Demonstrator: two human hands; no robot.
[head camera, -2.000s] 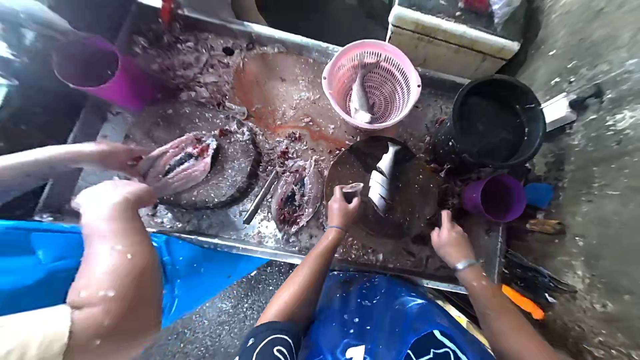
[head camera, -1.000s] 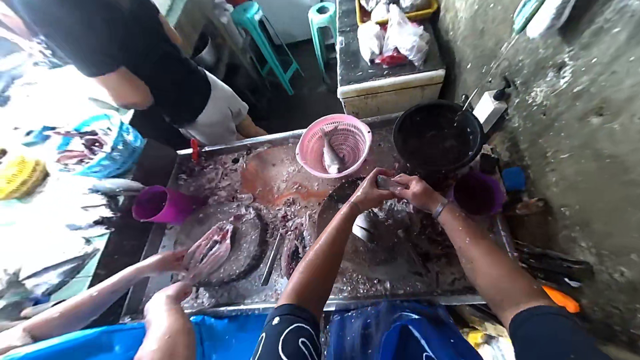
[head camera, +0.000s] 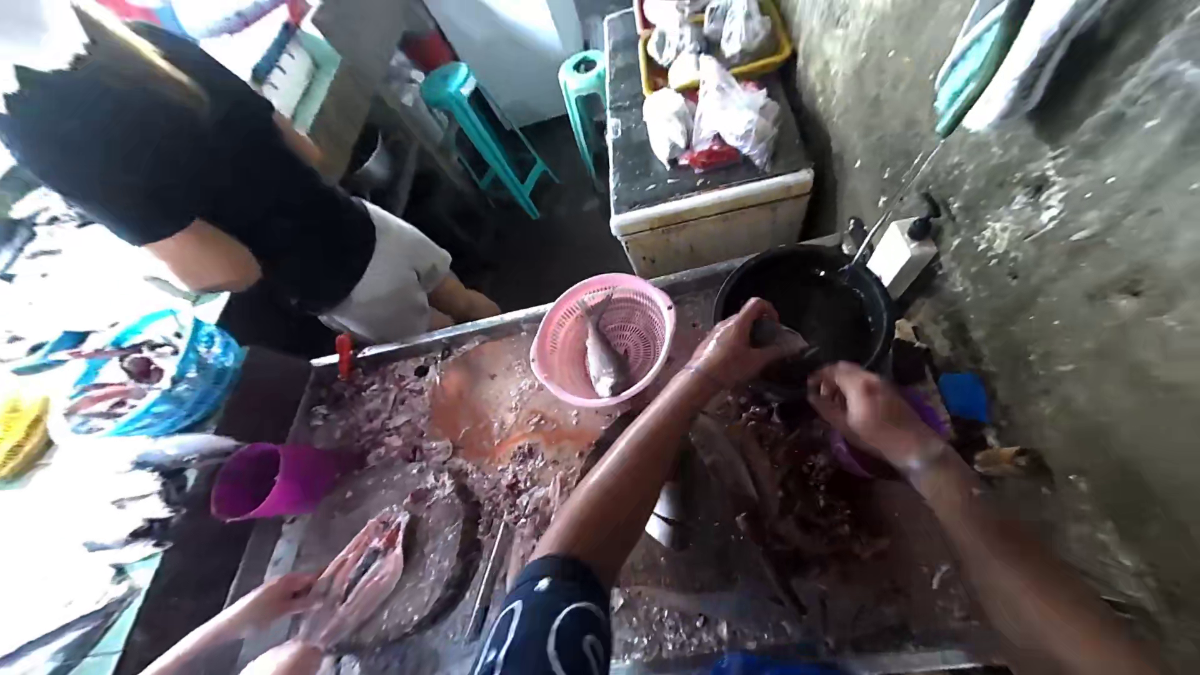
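My left hand (head camera: 741, 345) holds a small dark piece, perhaps of fish, at the near left rim of a black basin (head camera: 877, 309) of water. My right hand (head camera: 867, 408), blurred with its fingers curled, is just right of it, above a purple container (head camera: 848, 459); whether it holds anything is unclear. Below my left forearm, a silvery piece of fish (head camera: 667, 516) lies on a round chopping board, partly hidden. A whole fish (head camera: 603, 352) lies in the pink plastic colander (head camera: 548, 370) left of the basin.
A co-worker's hand (head camera: 281, 595) touches a split fish (head camera: 370, 572) on another round board (head camera: 436, 562). A purple container (head camera: 267, 483) stands behind it. A person (head camera: 272, 178) in a black shirt is beyond the metal table. Rough wall (head camera: 1078, 281) bounds the right side.
My hands have moved from over the chopping board to the near edge of the black basin. They were close together one second ago and are now slightly apart. The view has tilted up.
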